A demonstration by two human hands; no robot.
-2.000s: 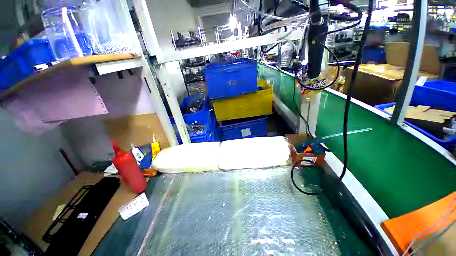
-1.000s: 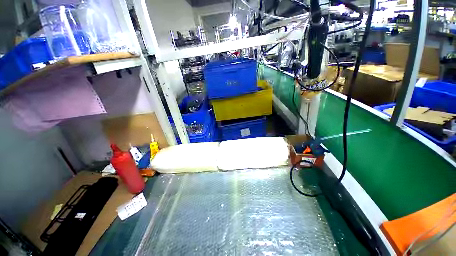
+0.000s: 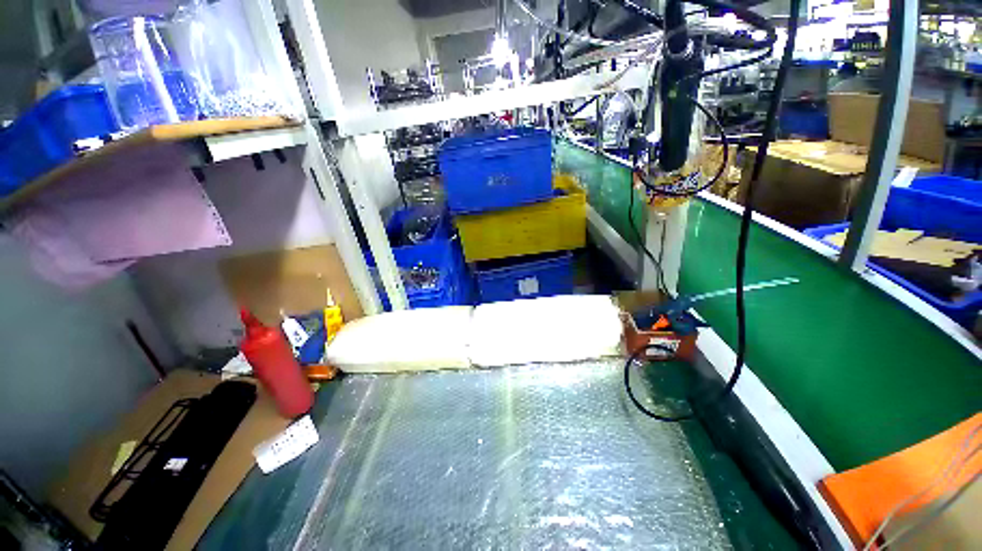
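Observation:
Neither of my hands is in the picture. Nearest in front of me is a shiny, dimpled bubble wrap bench cover (image 3: 485,463), cut off by the lower edge. Two off-white wrapped padding rolls (image 3: 544,331) lie end to end along its back edge. A red squeeze bottle (image 3: 276,368) stands tilted in the view at the left, with a small white printed label card (image 3: 286,443) in front of it. A slim yellow bottle (image 3: 333,316) with a pointed tip is behind it.
A black slotted panel (image 3: 183,463) lies on cardboard at left. An orange-red parts box (image 3: 660,341) sits back right, below a hanging black cylinder (image 3: 676,113). A black cable (image 3: 744,258) hangs beside the green conveyor (image 3: 840,334). An orange-edged sheet (image 3: 905,479) is lower right.

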